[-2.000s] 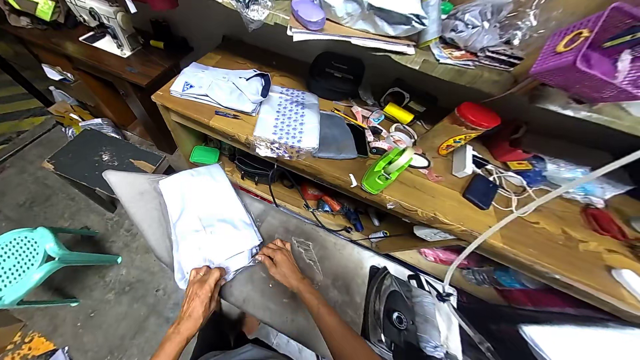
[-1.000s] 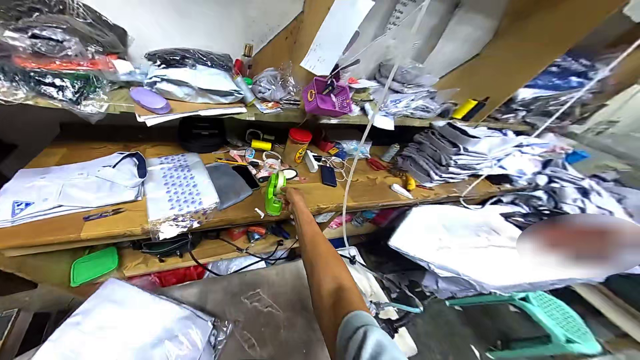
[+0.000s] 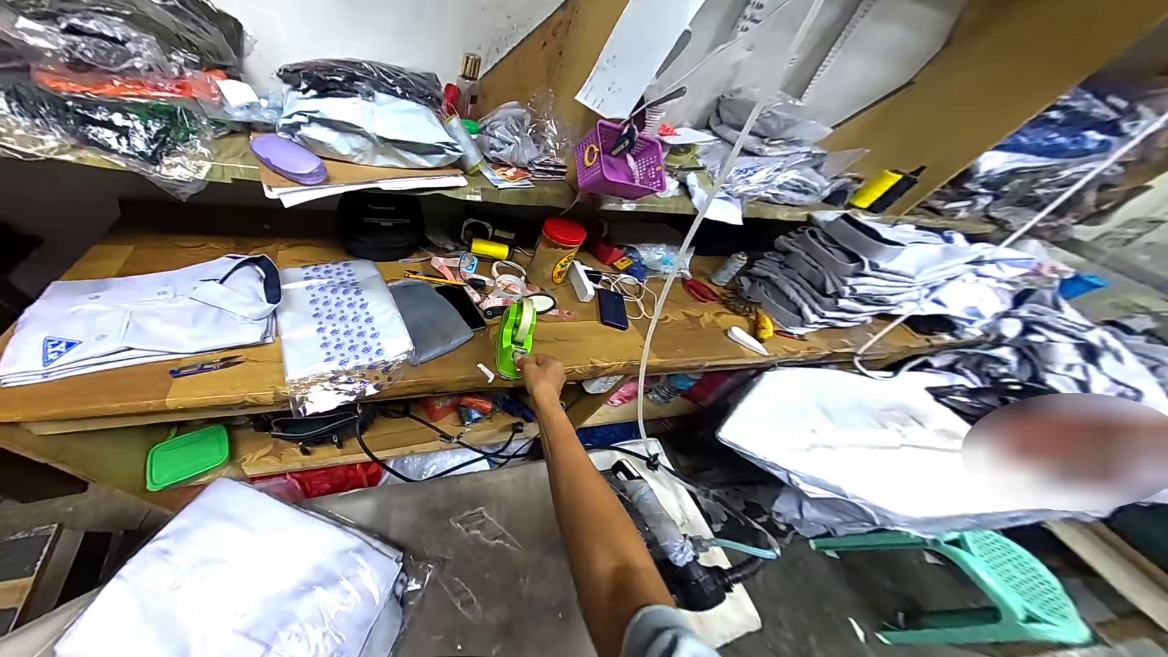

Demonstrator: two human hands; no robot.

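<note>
My right hand [image 3: 542, 376] reaches out to the front edge of the wooden shelf, its fingers at the near end of a green tape dispenser [image 3: 515, 339] that holds a roll of clear tape. My left hand is out of view. A white garment in a clear plastic bag [image 3: 242, 575] lies at the lower left on the grey padded table [image 3: 438, 547]. On the shelf's left side are a folded white shirt [image 3: 146, 315], a patterned plastic packet [image 3: 345, 319] and small thread snips [image 3: 206, 367].
Beyond the dispenser stand a red-lidded jar [image 3: 557, 250] and a phone [image 3: 612, 309]. Stacked grey garments [image 3: 821, 274] lie at right. A white hose [image 3: 671, 283] hangs down to a steam iron [image 3: 680, 557]. A green plastic stool [image 3: 1013, 584] and a blurred person [image 3: 1077, 447] are at right.
Two seconds ago both hands were at the bagged white garment; my right hand has since left it and gone to the tape dispenser. My left hand has gone out of view. The view has turned right.
</note>
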